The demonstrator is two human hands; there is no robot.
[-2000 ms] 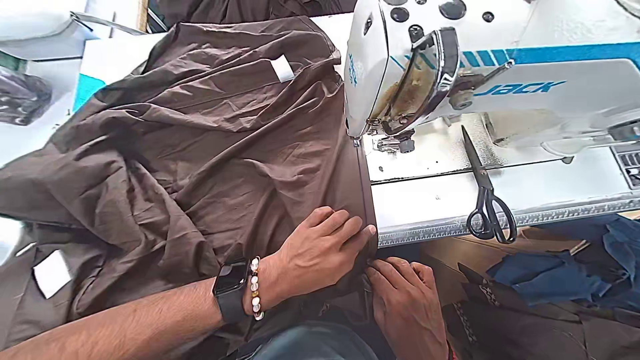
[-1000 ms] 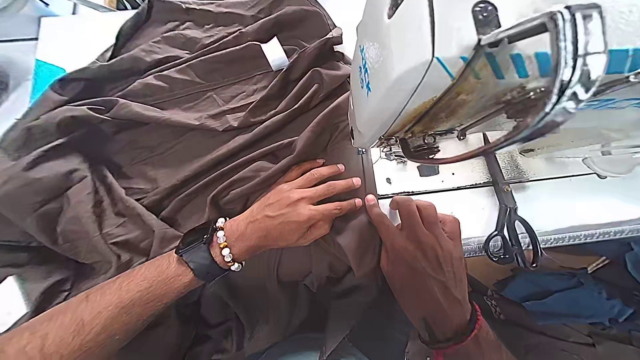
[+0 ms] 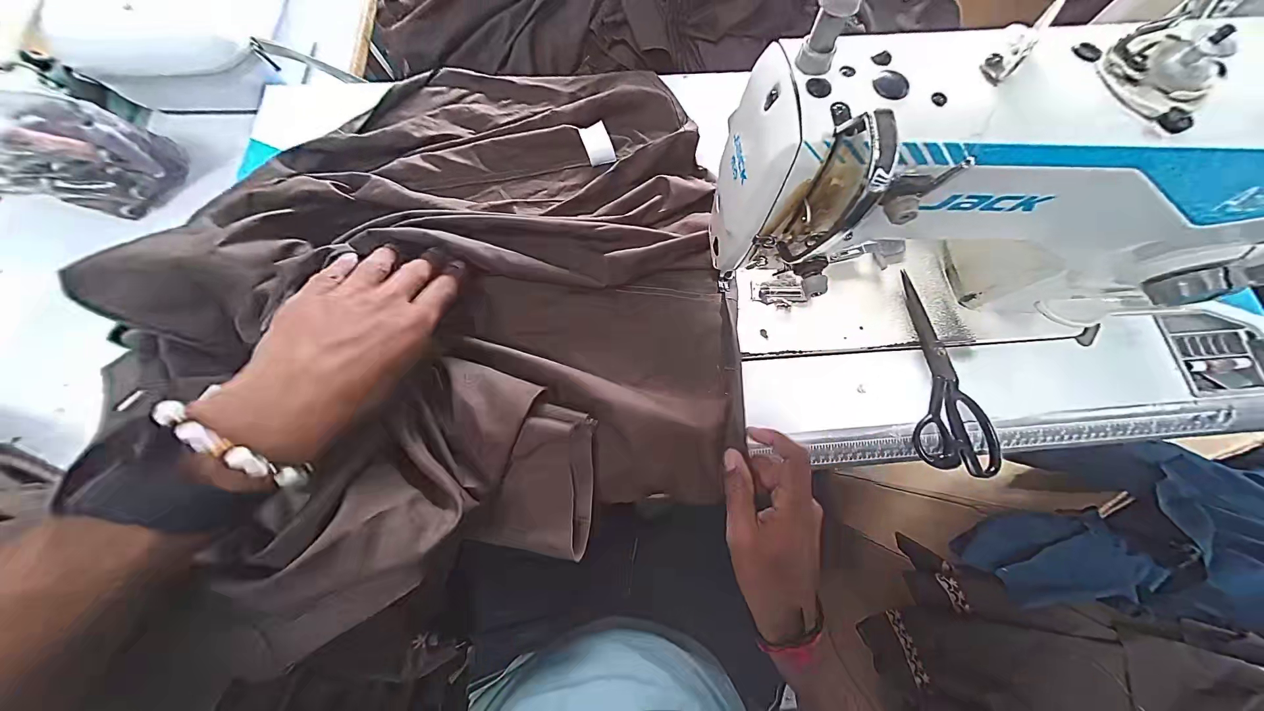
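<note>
A brown fabric garment (image 3: 612,346) lies spread and creased, its right edge running beneath the needle area of a white and blue Jack sewing machine (image 3: 987,188). My left hand (image 3: 355,336) rests on the bunched cloth at the left, its fingertips among the folds. Near the front of the machine bed, my right hand (image 3: 775,523) pinches the hemmed edge of the garment between thumb and fingers. A white tag (image 3: 596,143) is on the upper part of the cloth.
Black-handled scissors (image 3: 950,395) lie on the machine table, across a measuring tape (image 3: 1066,432) along its front edge. Blue cloth pieces (image 3: 1066,543) and dark patterned cloth (image 3: 987,632) are at the lower right. A plastic bag (image 3: 89,148) sits at the upper left.
My left hand has moved left, away from the garment's edge, onto the bunched cloth. My right hand has moved toward me along the edge. The view has shifted.
</note>
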